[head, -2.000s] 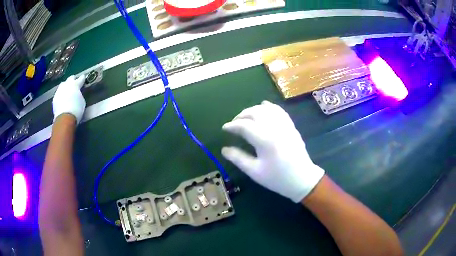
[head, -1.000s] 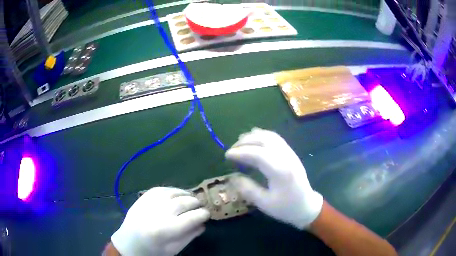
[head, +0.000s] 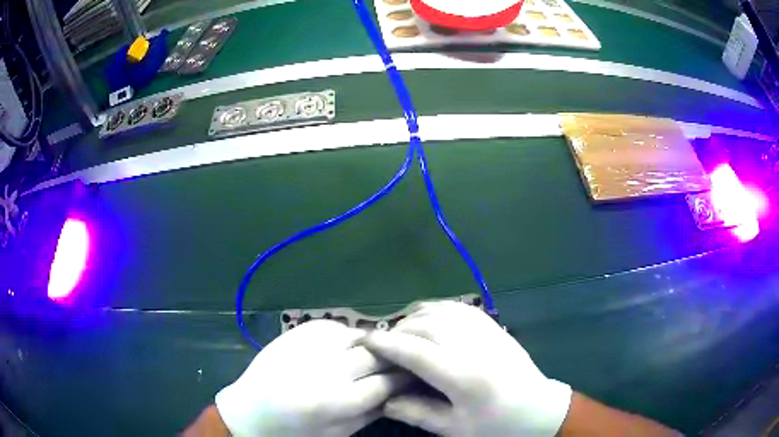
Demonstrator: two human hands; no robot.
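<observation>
The grey metal base fixture [head: 295,318] lies at the bottom centre, mostly covered by my gloved hands. Its far edge and both far corners show. Blue air tubing [head: 440,218] splits in a Y and runs down to both ends of the fixture. My left hand [head: 312,380], in a white glove, is over the left and middle part of the fixture. My right hand [head: 474,367], also gloved, is over the middle and right part. The fingertips of both hands meet near the middle. Whether they hold a small part is hidden.
A loaded three-disc jig plate [head: 272,111] and an open jig plate [head: 141,116] lie beyond the tubing's left side. A film-wrapped tan pack [head: 634,158] lies at right. Lamps glow pink-violet at left [head: 68,259] and right [head: 735,201]. A white tray [head: 559,26] holds a red-and-white round item [head: 468,12].
My left hand came from the far-left jig plate back to the fixture. Both hands now meet over it and cover most of it. The view has shifted, so the surroundings sit differently.
</observation>
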